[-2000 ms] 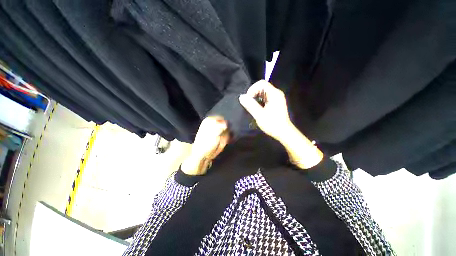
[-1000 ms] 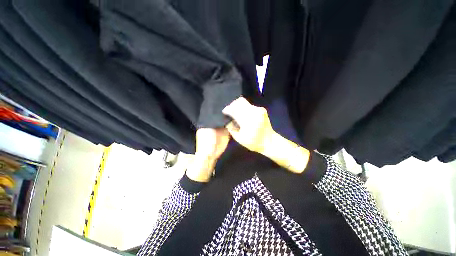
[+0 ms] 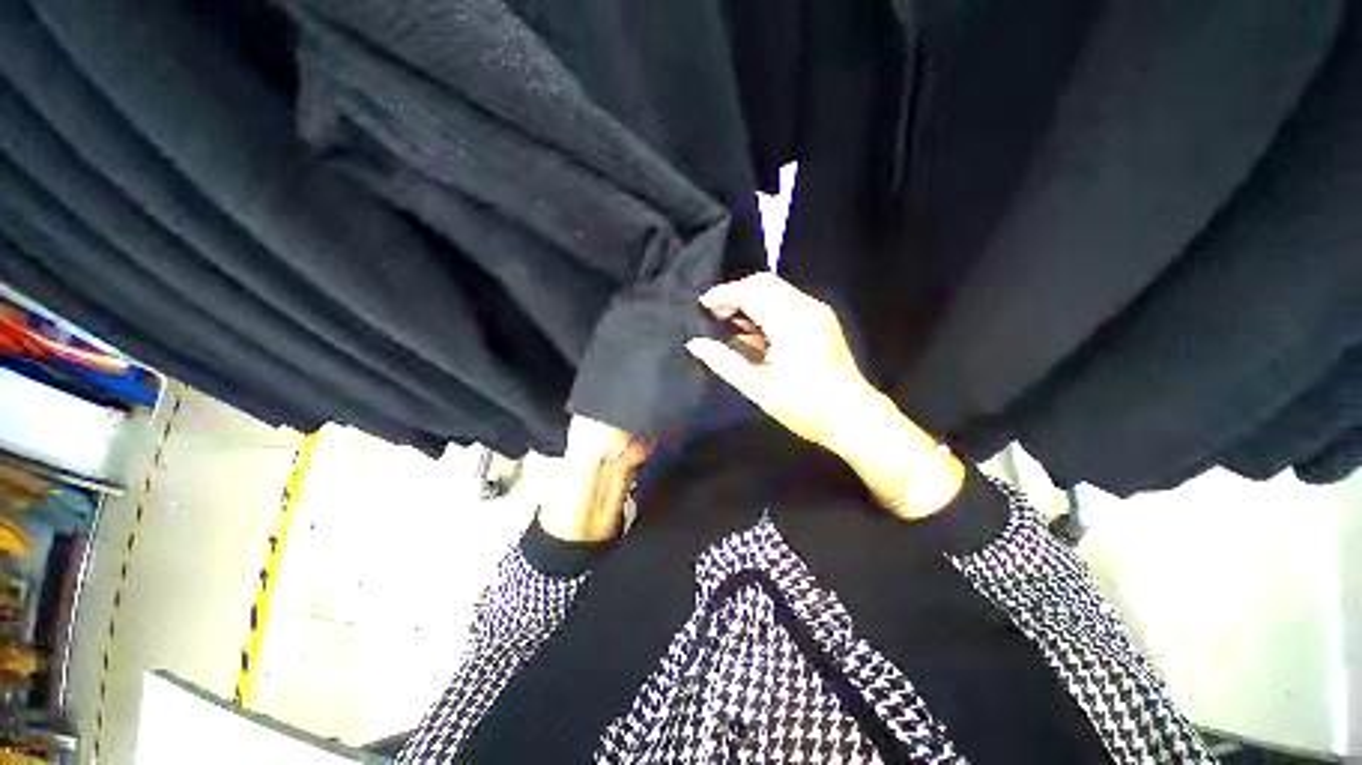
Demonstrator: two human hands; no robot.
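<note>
A dark coat sleeve [image 3: 493,194] runs down from the upper left to the middle, among hanging dark coats. Its cuff end [image 3: 642,359] lies over my left hand [image 3: 598,475]; the fingers are hidden inside the cloth and only the wrist and heel of the hand show. My right hand [image 3: 792,351] is at the right edge of the cuff, thumb and fingers curled with a gap between them. Something small and dark may lie in its palm, but I cannot tell what it is.
More dark coats [image 3: 1135,254] hang to the right and far left. A pale gap shows between coats above my right hand. Yellow-and-black tape [image 3: 274,568] marks the floor at left. A white panel edge [image 3: 224,725] is at lower left, and racks with orange-yellow items [image 3: 18,575] at far left.
My left hand has gone from beside the cuff to inside it. My right hand has shifted slightly right and its fingers have opened from their earlier pinch at the cuff edge.
</note>
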